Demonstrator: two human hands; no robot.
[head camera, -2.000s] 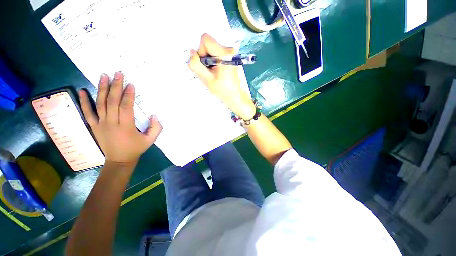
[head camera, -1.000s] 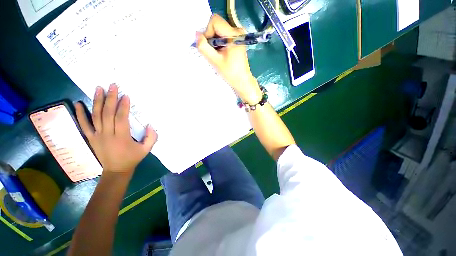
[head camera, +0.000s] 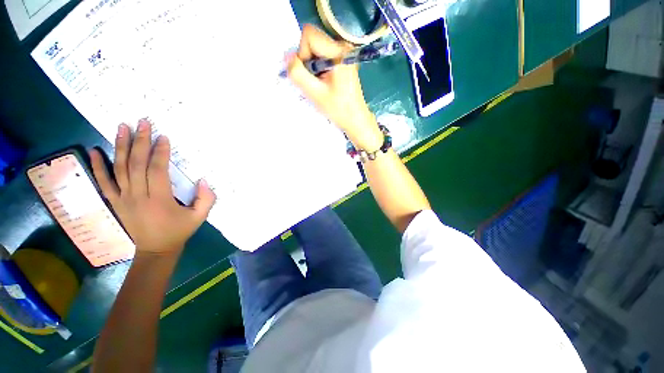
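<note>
White inspection record sheets (head camera: 240, 146) with printed tables lie on the dark-green bench in front of me, reaching its near edge. My right hand (head camera: 331, 80) grips a pen (head camera: 342, 58) with a dark grip and clear barrel. The pen's tip is at the right part of the top sheet; whether it touches is hard to tell. My left hand (head camera: 149, 193) lies flat with fingers spread on the left edge of the sheets, holding nothing.
A lit smartphone (head camera: 80, 211) lies beside my left hand. A blue tool (head camera: 28, 291) lies on a yellow tape roll (head camera: 54, 277) at lower left. At upper right are a white phone (head camera: 434, 65), a caliper (head camera: 400, 30) and a tape ring (head camera: 327, 18). A blue slatted pallet (head camera: 520, 218) stands beyond the bench.
The sheets, left hand and lit phone have shifted left in view. My right hand with the pen has moved right and slightly up compared with two seconds ago.
</note>
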